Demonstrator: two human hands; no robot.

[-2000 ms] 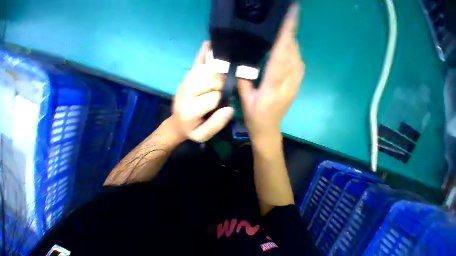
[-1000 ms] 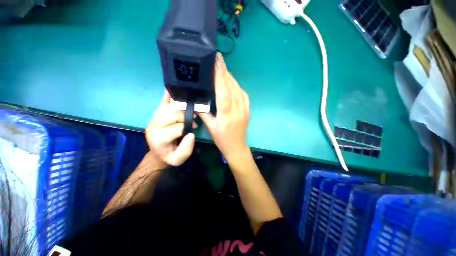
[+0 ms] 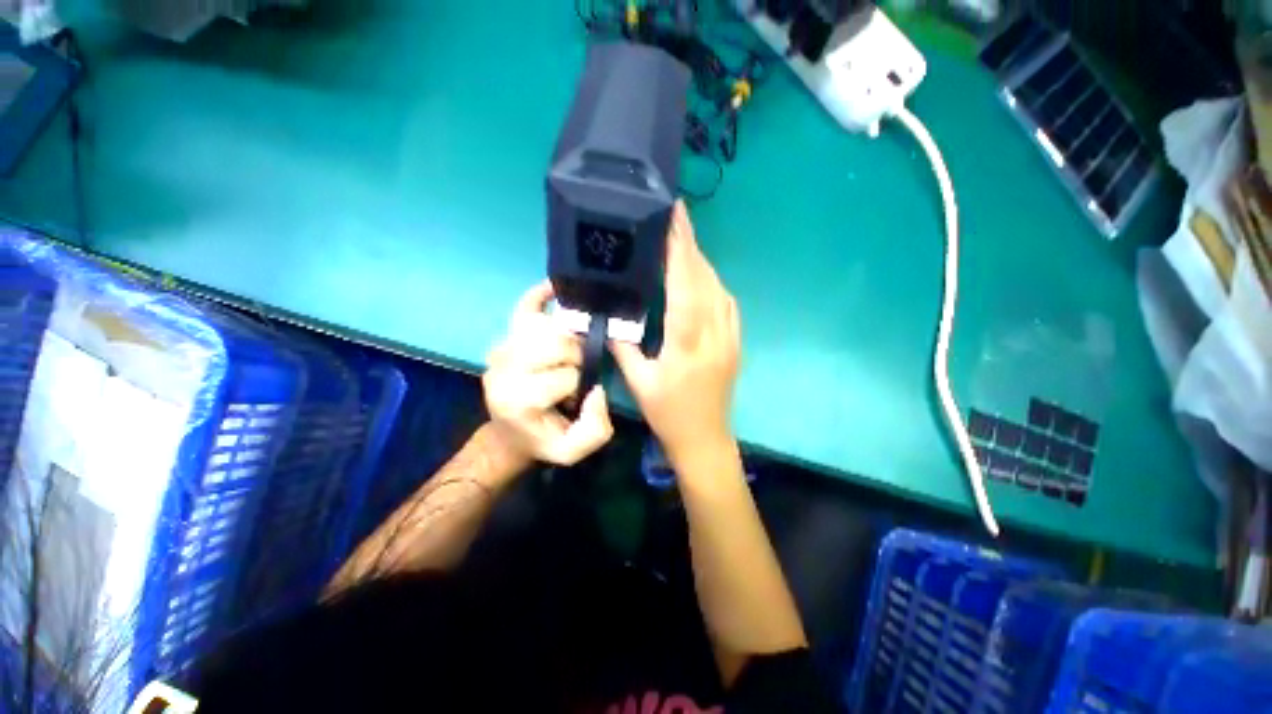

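Observation:
The black corded unit stands at the bench's near part, its end with lit digits facing me. Two white end tabs sit either side of the black power cord at its near end. My left hand is at the unit's near left corner, fingers curled around the cord below the tabs. My right hand lies along the unit's right side, fingers up against it, thumb near the right tab. Its far fingertips are partly hidden behind the unit.
Tangled thin black leads lie behind the unit, beside a white power strip with its white cable. Black pads, a dark celled tray and stacked sheets are at right. Blue crates flank me, also at right.
The unit was nearer the camera and blurred; it now appears smaller and lower, with its digits in view. The view has shifted, showing more of the bench. Both hands keep their hold.

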